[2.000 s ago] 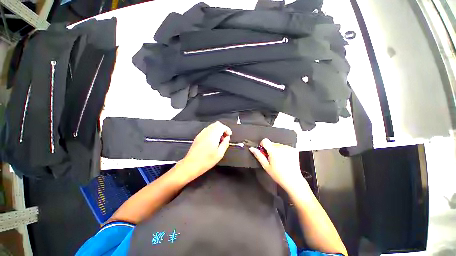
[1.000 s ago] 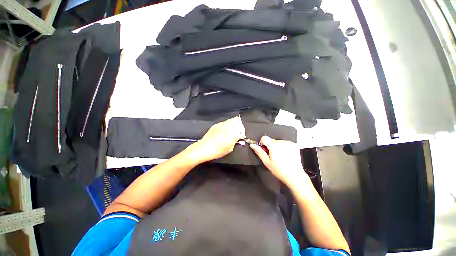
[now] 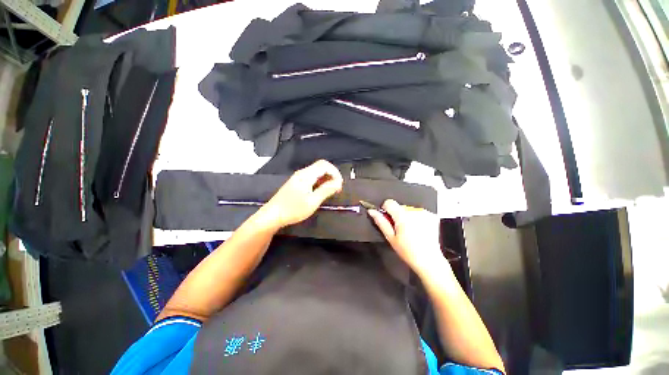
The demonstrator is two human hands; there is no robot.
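Observation:
A long dark zip pocket panel (image 3: 187, 212) lies crosswise at the table's near edge. Its silver zipper (image 3: 242, 203) runs along it, with the bright slider (image 3: 358, 209) at the right end. My left hand (image 3: 304, 192) is over the panel's middle, thumb and fingers curled, their tips a little apart; no held thing shows in it. My right hand (image 3: 402, 223) is at the panel's right part, closed around small snips (image 3: 367, 206), mostly hidden by the fingers, with the tips beside the slider.
A messy pile of dark panels (image 3: 352, 71) lies beyond the work. A flatter stack of panels (image 3: 66, 139) hangs over the table's left end. A black strip (image 3: 550, 95) runs along the right side. A blue plastic basket (image 3: 155, 282) is below the table at left.
My left hand has moved from the zipper's right end up and to the left, and its fingers have parted. My right hand has stayed nearly in place. The slider now shows clearly.

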